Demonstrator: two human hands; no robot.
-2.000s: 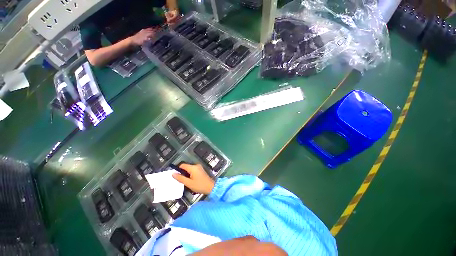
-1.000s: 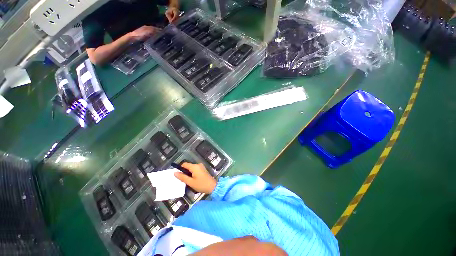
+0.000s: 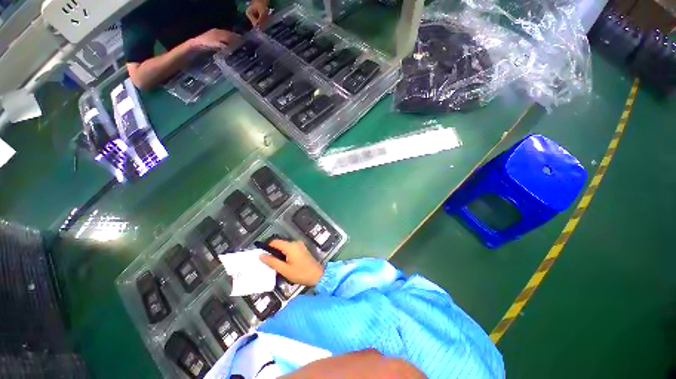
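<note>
My right hand point(image 3: 298, 264), in a light blue sleeve, is closed around a thin black pen-like tool, likely tweezers point(image 3: 270, 251). The fingertips touch the edge of a white label sheet point(image 3: 249, 273); I cannot tell which hand bears it. The sheet lies over part of a clear blister tray point(image 3: 133, 278) with two rows of black phones, such as one at the upper end point(image 3: 270, 186). Sheet, hand and sleeve hide some phones in the near row. My left hand is not visible.
A second tray pile point(image 3: 324, 141) stands farther off beside a person's hands. A whitish strip point(image 3: 391, 150), bagged black parts point(image 3: 445, 70) and silvery packs point(image 3: 133, 122) lie around. Dark stacked trays point(image 3: 26, 296) stand left. A blue stool point(image 3: 545, 174) stands on the floor at right.
The view has shifted slightly, so the far tray pile and socket strip sit a little higher. My right hand, tool and sheet keep nearly the same place over the tray.
</note>
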